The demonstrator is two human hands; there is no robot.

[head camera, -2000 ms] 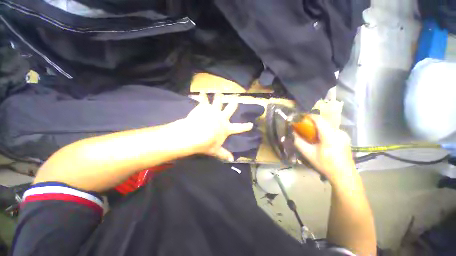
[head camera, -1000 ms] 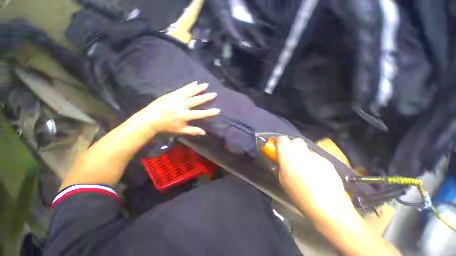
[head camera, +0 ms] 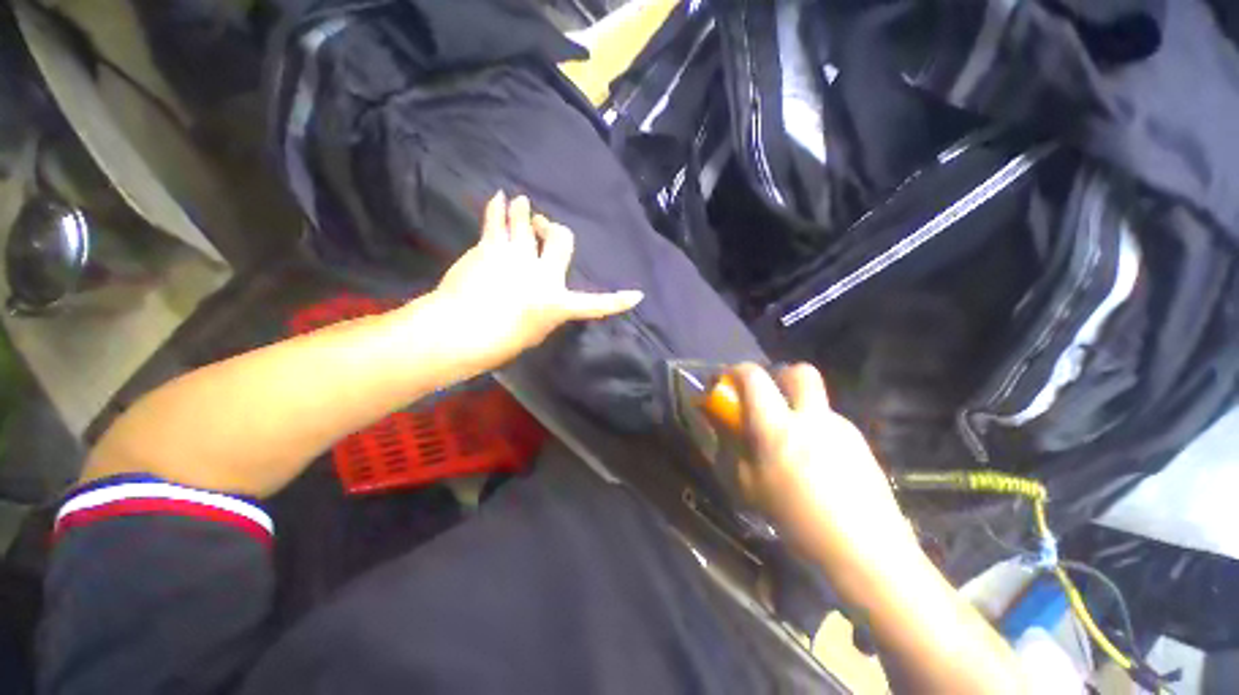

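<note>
A dark garment [head camera: 598,204] is drawn over the long narrow board, which runs from upper left to lower right. My left hand [head camera: 516,285] lies on the garment with its fingers spread, holding nothing that shows. My right hand [head camera: 802,455] is closed on the orange handle of the steam iron [head camera: 690,394]. The iron sits on the cloth just below and right of my left hand, its sole against the garment. Much of the iron is hidden under my right hand.
A garment pile [head camera: 897,312] with white-silver stripes lies behind the board. A red basket [head camera: 435,441] is below the board at the left. The yellow-green iron hose [head camera: 999,482] runs right from the iron. A tan surface [head camera: 628,48] shows at the top.
The iron has gone from the tan surface at the board's right onto the garment, in my right hand. My left hand has shifted along the cloth. The view has turned, so the board now slants.
</note>
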